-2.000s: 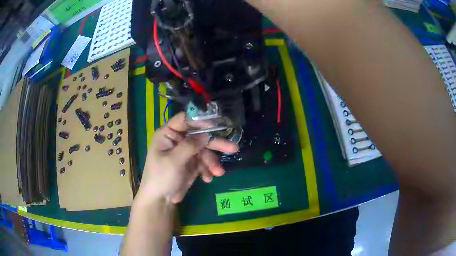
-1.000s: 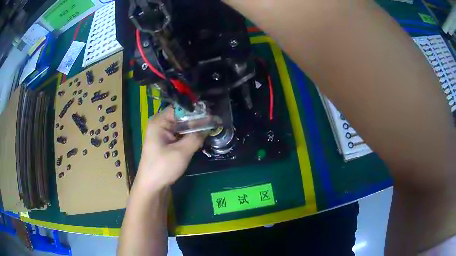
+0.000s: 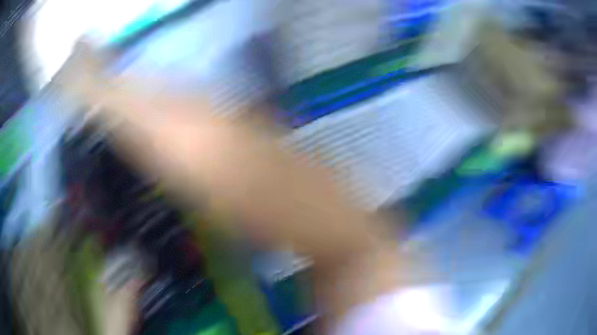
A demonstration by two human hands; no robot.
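Note:
The whole view is strongly blurred. The dark test fixture [image 3: 141, 203] stands at the left. My right forearm crosses the picture from the lower middle to the upper left, and my right hand [image 3: 91, 78] is a smeared shape at its end, above the fixture; its fingers and any hold cannot be made out. A skin-toned patch low at the left, below the fixture, looks like part of my left hand [image 3: 123, 306]; its fingers are not distinguishable. The component nest and any small part in it cannot be made out.
A white component tray [image 3: 373, 150] with blurred rows lies right of my forearm, and another pale tray [image 3: 327, 39] lies beyond it. A brown cardboard area [image 3: 39, 281] is at the lower left. A blue stool [image 3: 530, 203] and a person's pink clothing [image 3: 576, 147] are at the right.
The view has swung sharply to the right and blurred. The fixture has shifted to the left of the picture, and trays, a stool and pink clothing have come into view at the right.

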